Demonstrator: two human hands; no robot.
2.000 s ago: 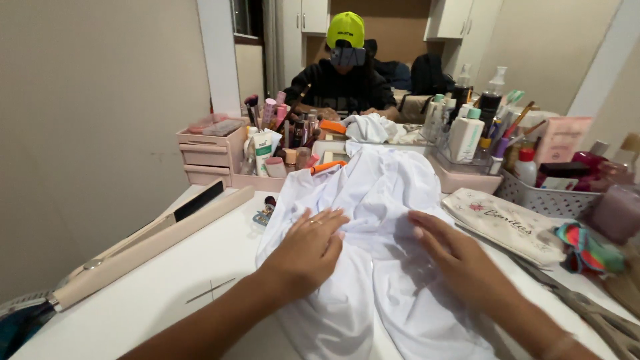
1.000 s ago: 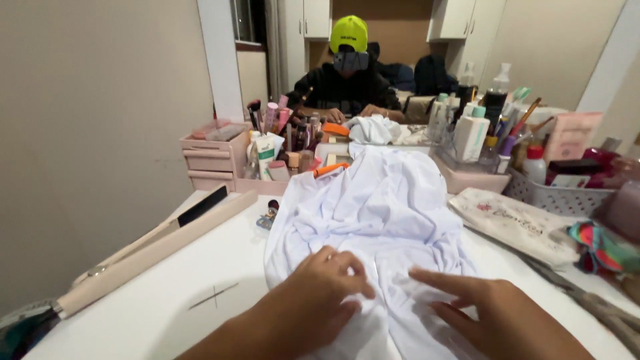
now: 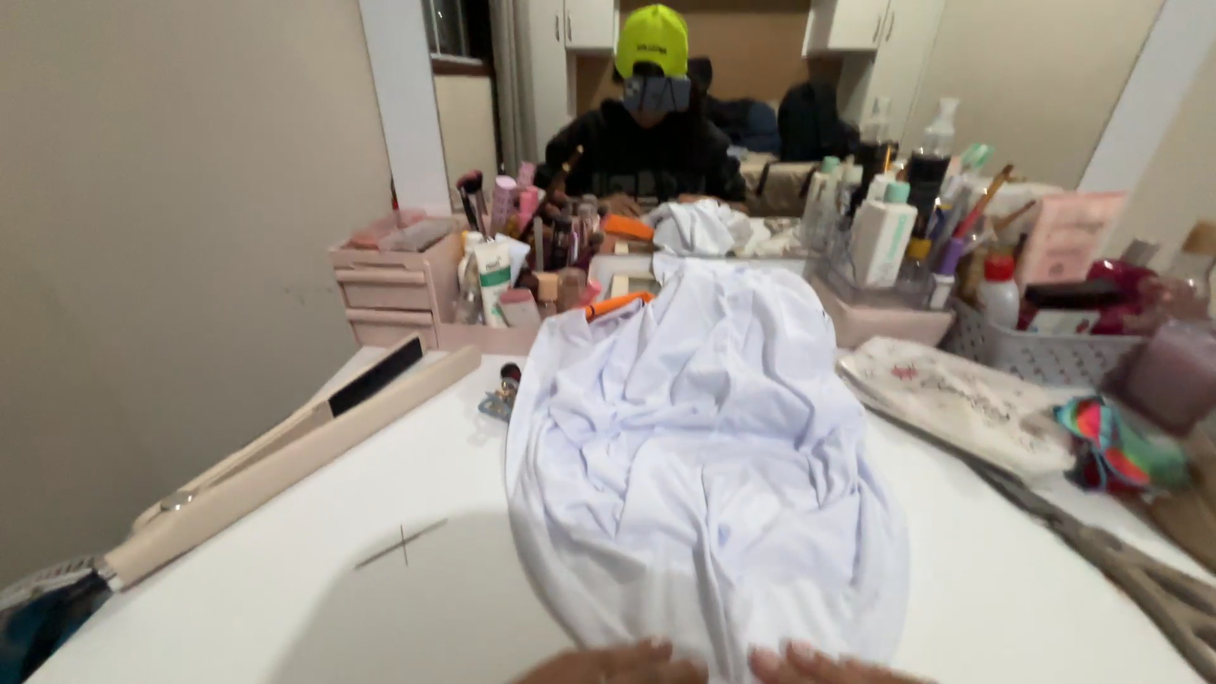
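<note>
A wrinkled white cloth (image 3: 703, 418) lies spread from the back of the white table (image 3: 399, 608) to its near edge. My left hand (image 3: 617, 662) rests on the cloth's near part at the bottom of the view, cut off by the frame. Close to it on the right, my right hand (image 3: 826, 665) touches the same part, also cut off. Only fingers and knuckles show, so whether either hand pinches the fabric cannot be told. An orange strip (image 3: 617, 306) shows at the cloth's far left edge. Beside the cloth sits a small figurine (image 3: 502, 391).
A beige hair straightener (image 3: 294, 465) lies on the left, near two crossed thin dark pieces (image 3: 403, 545). Pink drawers (image 3: 389, 299), cosmetics and a grey basket (image 3: 1054, 351) line the back below a mirror. A printed fabric pouch (image 3: 955, 404) and a colourful cloth (image 3: 1107, 442) lie right.
Both hands have moved down the cloth toward the near edge, from its middle two seconds ago. More of the white cloth's surface is now uncovered.
</note>
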